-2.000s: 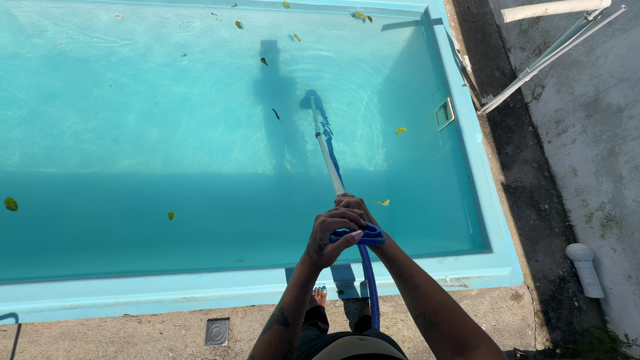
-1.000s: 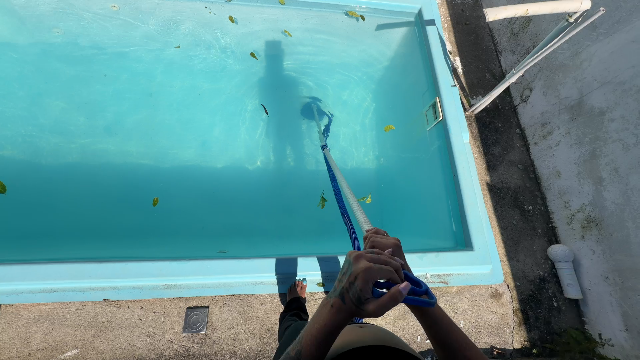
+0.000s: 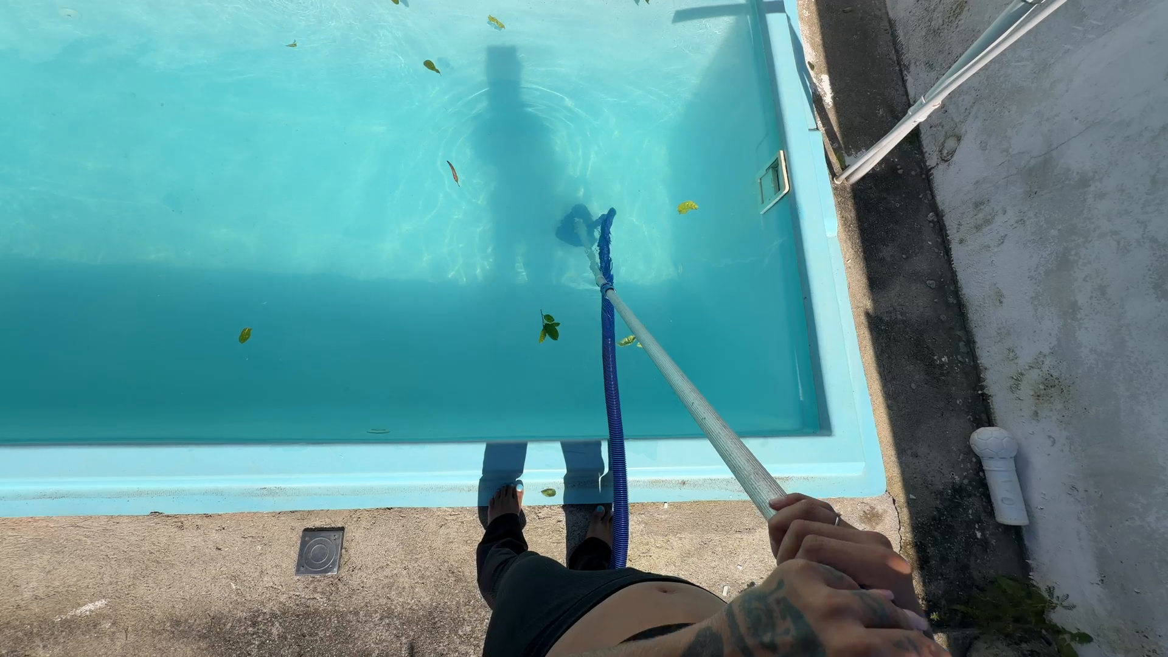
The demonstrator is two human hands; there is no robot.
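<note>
A long pale metal pole [image 3: 698, 406] slants from the lower right into the pool. My right hand [image 3: 844, 543] is wrapped around its near part. Close behind it, my tattooed left hand [image 3: 812, 610] is closed over the pole's near end, which the hands hide. The submerged dark head [image 3: 577, 225] at the far end is blurred by the water. A blue ribbed hose [image 3: 613, 392] meets the pole near the waterline, with a bunched blue piece beyond, and runs down over the pool edge beside my feet.
Leaves, among them a green one [image 3: 548, 328] and a yellow one [image 3: 687, 208], lie in the water. The light-blue pool rim [image 3: 228, 484] is just before my feet. A square drain cover [image 3: 320, 551], a white pipe fitting [image 3: 999, 474] and slanting white pipes [image 3: 949, 91] stand around it.
My hands have moved right and down in view with the pole, now slanting more. The submerged head appears nearer the pool's near edge. The blue loop seen at my hands earlier is out of sight.
</note>
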